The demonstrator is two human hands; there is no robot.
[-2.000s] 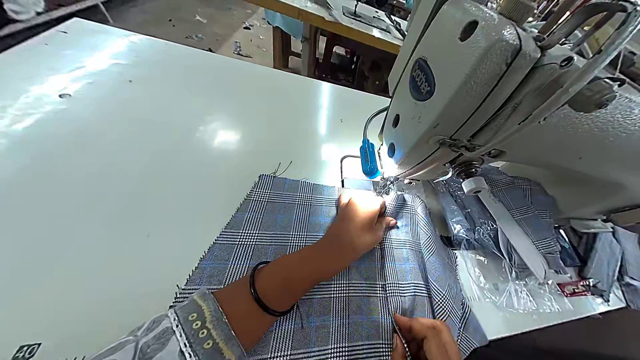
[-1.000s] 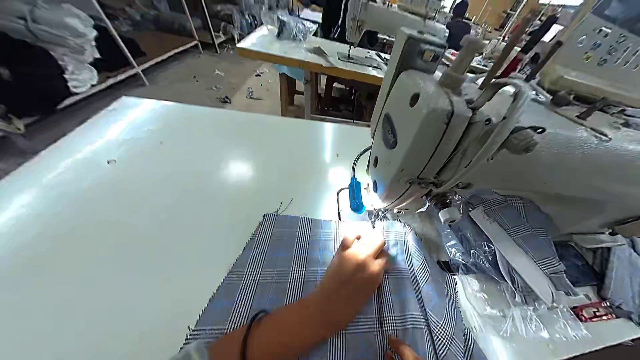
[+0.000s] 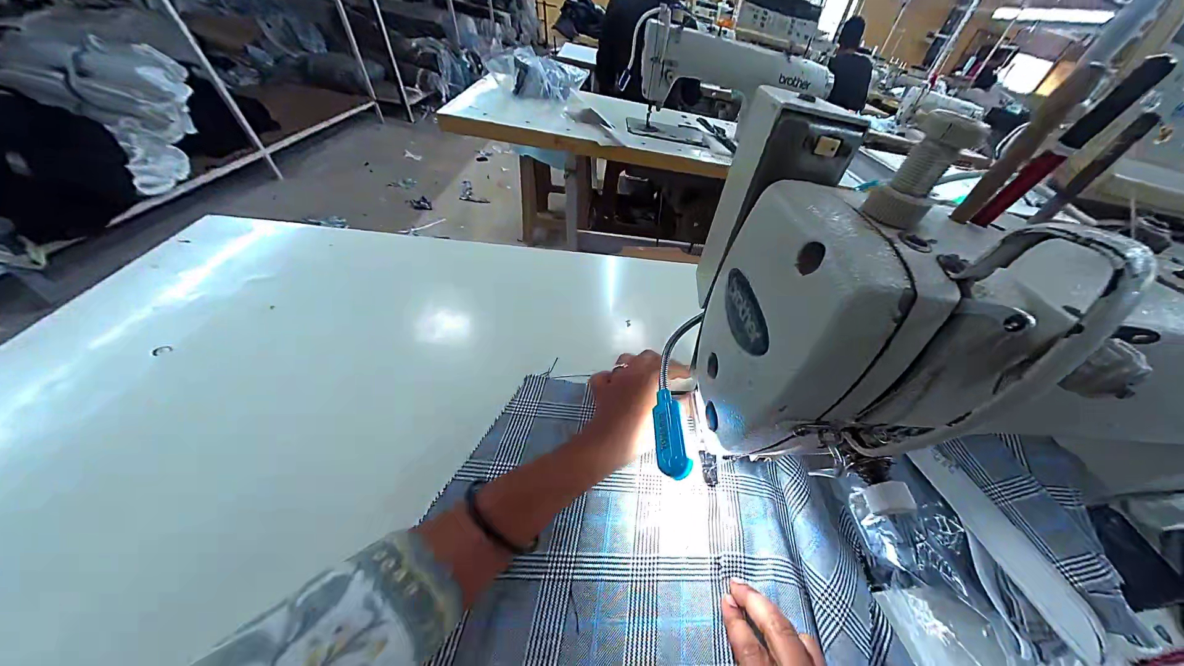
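Note:
Grey plaid fabric [image 3: 610, 555] lies flat on the white sewing table, its right part under the head of a Brother sewing machine [image 3: 814, 305]. My left hand [image 3: 634, 402] rests at the fabric's far edge, left of the presser foot [image 3: 709, 467], its fingertips partly behind the lamp's flexible neck; whether they pinch cloth is unclear. Nearer me, my right hand [image 3: 763, 629] holds the fabric between thumb and finger at the bottom of the view. A small blue lamp [image 3: 671, 435] lights the cloth beside the needle area. The needle itself is hidden.
The white tabletop [image 3: 305, 444] extends left of the fabric. Right of the machine head lie more plaid cloth [image 3: 1027, 499], a white strip [image 3: 1008, 555] and clear plastic [image 3: 934, 620]. Behind stands another sewing machine [image 3: 731, 60] on a wood-edged table; shelves with bundled cloth are at the back left.
My left hand has moved from on the cloth in front of the presser foot to the fabric's far edge, left of the foot. The view has tilted up.

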